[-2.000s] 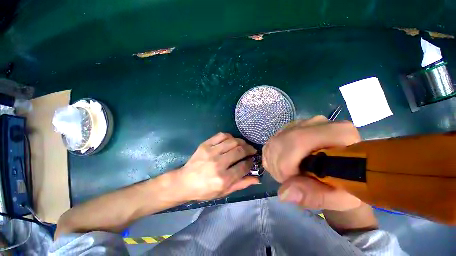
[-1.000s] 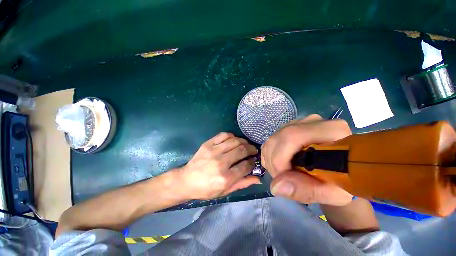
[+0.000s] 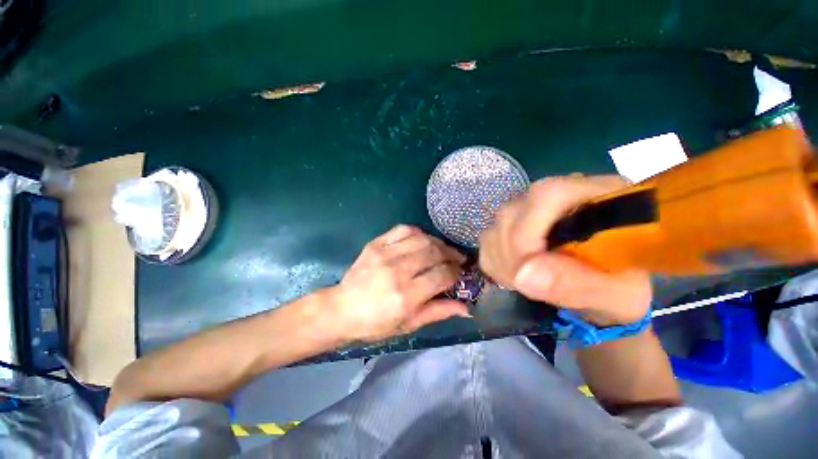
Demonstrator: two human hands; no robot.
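My right hand point(image 3: 574, 255) is closed around the orange electric screwdriver point(image 3: 717, 211), whose body points to the right and whose black lever faces up. Its tip is hidden by my fingers. My left hand point(image 3: 395, 282) holds a small round electronic assembly point(image 3: 467, 285) at the bench's near edge with its fingertips. The assembly is dark with shiny details and partly covered by my fingers. The round perforated screw dish point(image 3: 475, 193) lies just beyond my hands.
A round tub point(image 3: 197, 215) with white wad stands at left beside a cardboard sheet point(image 3: 103, 269) and a blue-black box point(image 3: 40, 278). A white paper slip point(image 3: 648, 158) and solder reel point(image 3: 787, 118) are at right, partly behind the screwdriver. A blue stool point(image 3: 731, 350) stands below right.
My right hand and the screwdriver have tilted and moved up, now covering part of the paper slip and reel. The blue wrist band has come into view. My left hand stays on the assembly.
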